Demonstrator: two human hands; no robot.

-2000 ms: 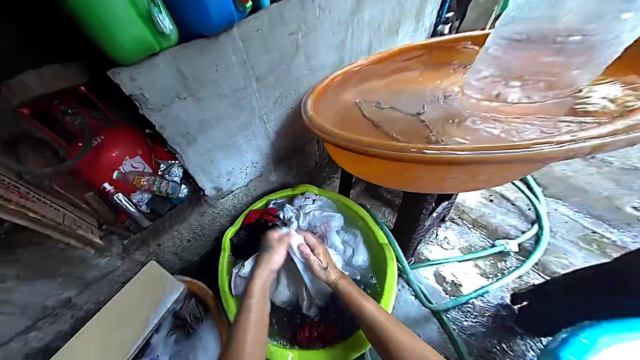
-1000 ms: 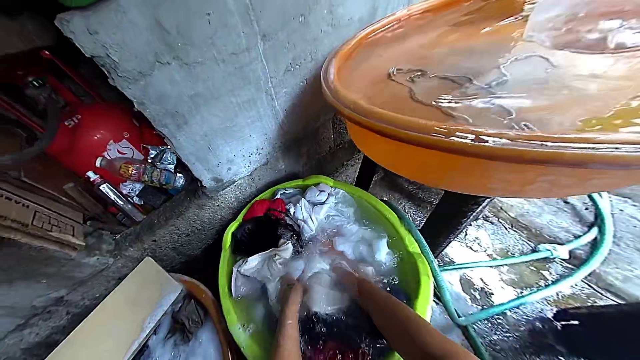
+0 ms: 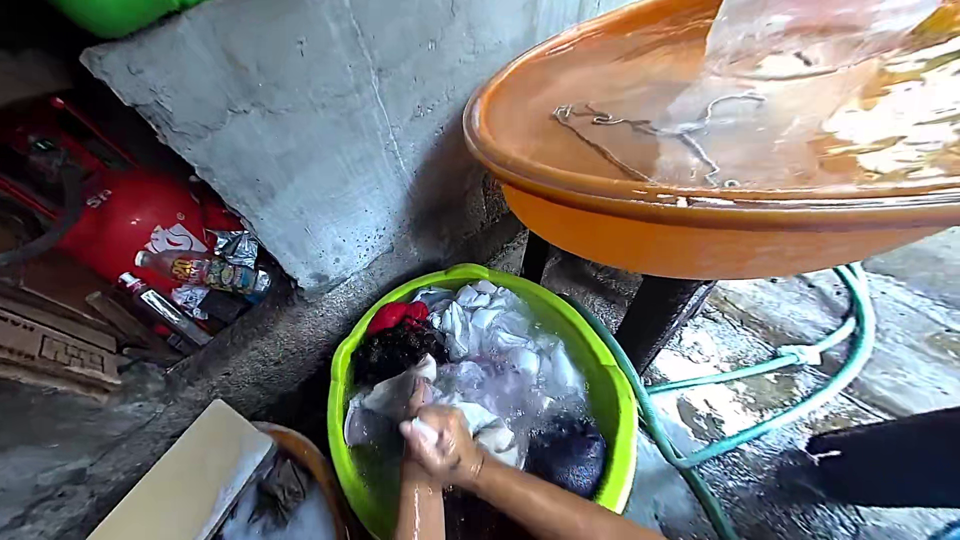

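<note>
A lime-green basin (image 3: 619,390) holds cloudy water and wet clothes: white cloth (image 3: 480,319), a red piece (image 3: 397,315), a black piece (image 3: 394,352) and a dark blue one (image 3: 570,454). Over its near left part, my right hand (image 3: 448,442) is closed on a white wet cloth, with a bit of it showing between the fingers. My left hand (image 3: 420,420) is pressed against the right one and grips the same cloth; its fingers are partly hidden. Part of the cloth hangs toward the water.
A wide orange basin (image 3: 600,232) of water stands on dark legs at upper right. Beside the green basin lies a green hose (image 3: 750,367). A brown tub (image 3: 304,450) with suds and a board (image 3: 187,480) are at lower left. A concrete slab (image 3: 285,127), bottles (image 3: 217,271) and a red tank (image 3: 135,225) lie beyond.
My hands were down in the water, apart, one second ago; now they are raised and together on white cloth. The red and black pieces stay at the basin's far left.
</note>
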